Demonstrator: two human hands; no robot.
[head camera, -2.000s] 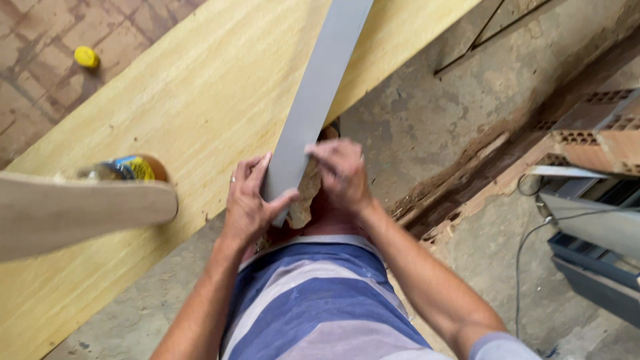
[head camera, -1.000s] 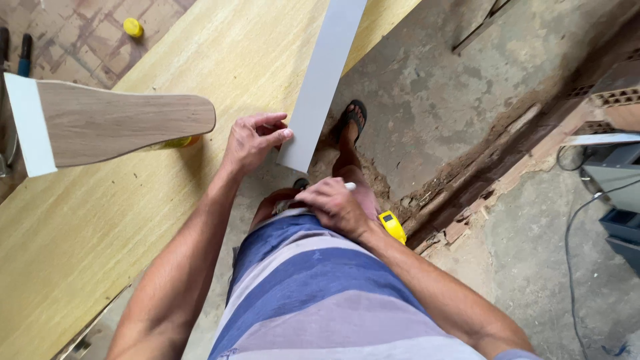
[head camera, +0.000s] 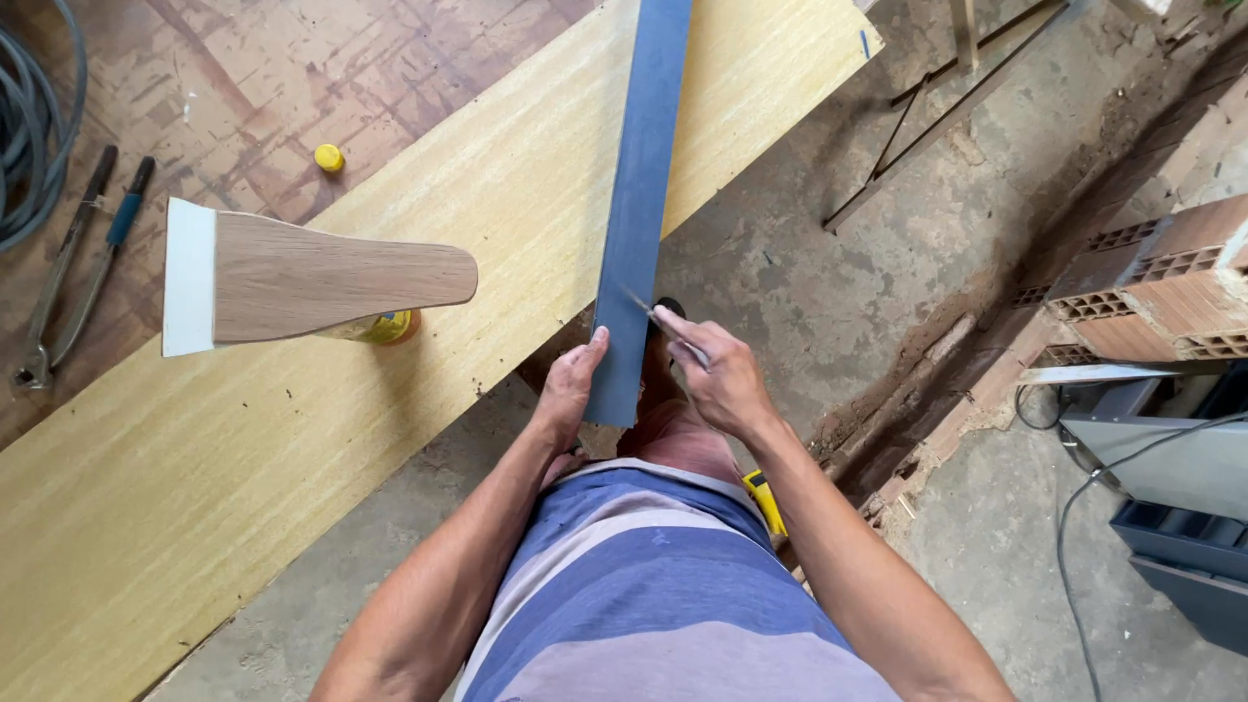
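Note:
A long, flat blue-grey strip (head camera: 639, 185) lies across a pale yellow board (head camera: 468, 185), its near end jutting past the board's edge toward my body. My left hand (head camera: 570, 385) grips the left edge of the strip close to that end, thumb on top. In my right hand (head camera: 717, 370) is a thin pointed tool (head camera: 663, 317), its tip over the strip's face near the right edge. Whether the tip touches the surface I cannot tell.
A spatula-shaped wooden piece with a white end (head camera: 341, 278) rests on a bottle (head camera: 390, 327) at the left. Beyond are a yellow cap (head camera: 330, 158), long-handled pincers (head camera: 83, 263) and coiled hose (head camera: 34, 127). A yellow tape measure (head camera: 765, 502) hangs at my waist; hollow bricks (head camera: 1160, 278) stand right.
My right hand has moved from my waist up to the strip, now with the pointed tool. My left hand, seen with raised fingers a second ago, now clasps the strip's edge.

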